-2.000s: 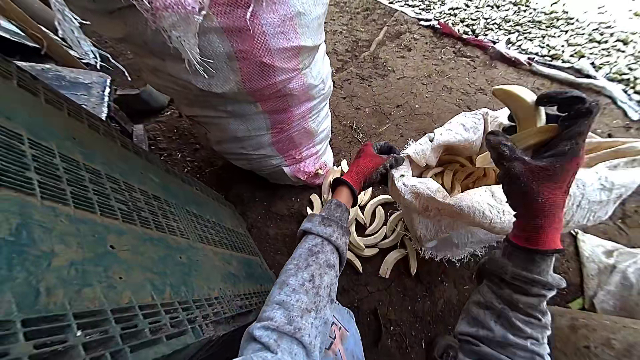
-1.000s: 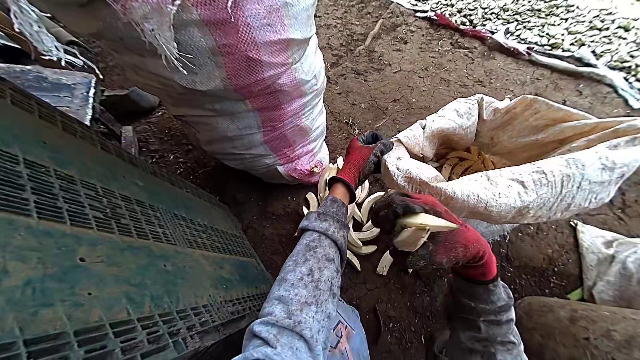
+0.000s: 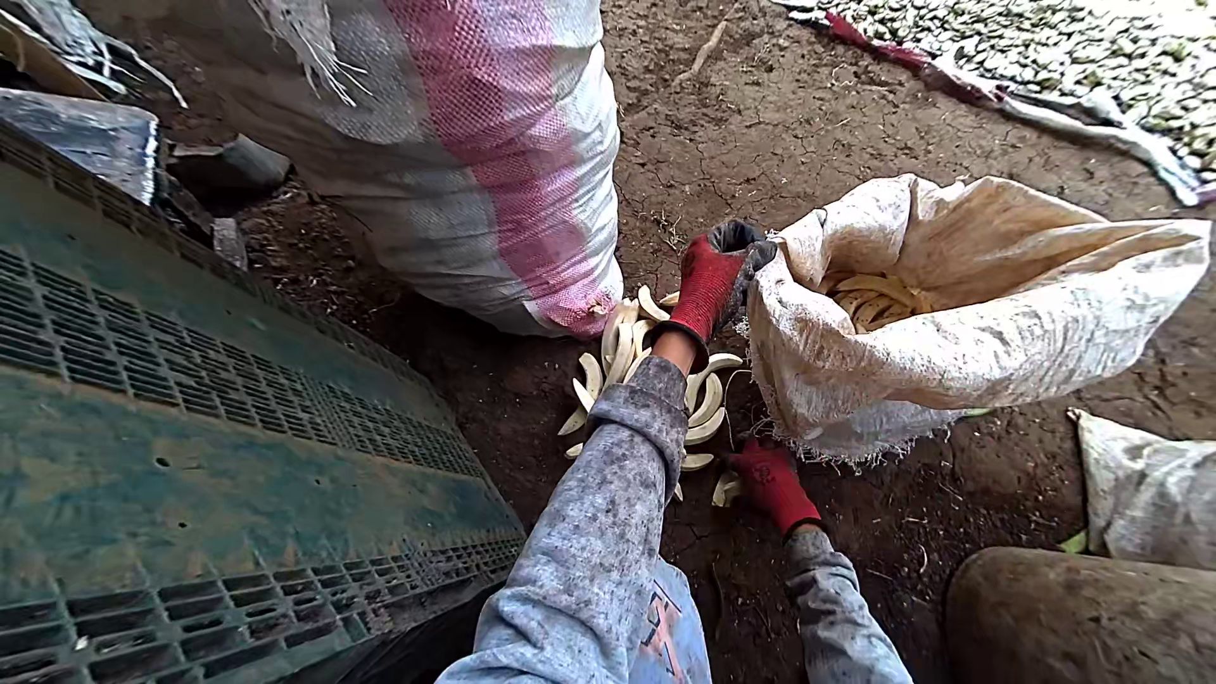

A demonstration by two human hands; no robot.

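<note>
My left hand [image 3: 717, 280], in a red and black glove, grips the near left rim of an open white woven sack [image 3: 988, 351]. Inside the sack lie peeled, banana-like fruits [image 3: 874, 299]. More pale peeled fruits [image 3: 703, 408] are heaped on the soil below my left wrist. My right hand [image 3: 771, 483], gloved alike, is low at the right side of that heap, just below the sack's frayed bottom edge. A pale piece shows at its fingertips; the fingers are partly hidden, so whether they hold it is unclear.
A tall, full pink-and-white woven sack [image 3: 503, 142] stands behind the heap. A green slatted plastic crate [image 3: 237, 446] fills the left side. At lower right are a brown rounded object [image 3: 1083, 617] and a white sack [image 3: 1149, 484]. Sliced pieces [image 3: 1073, 57] cover a sheet at top right.
My right hand, earlier holding peeled fruits above the sack and then over the heap, has moved down to the ground. My left hand stays at the sack's rim. The sack's mouth stands wider than at first.
</note>
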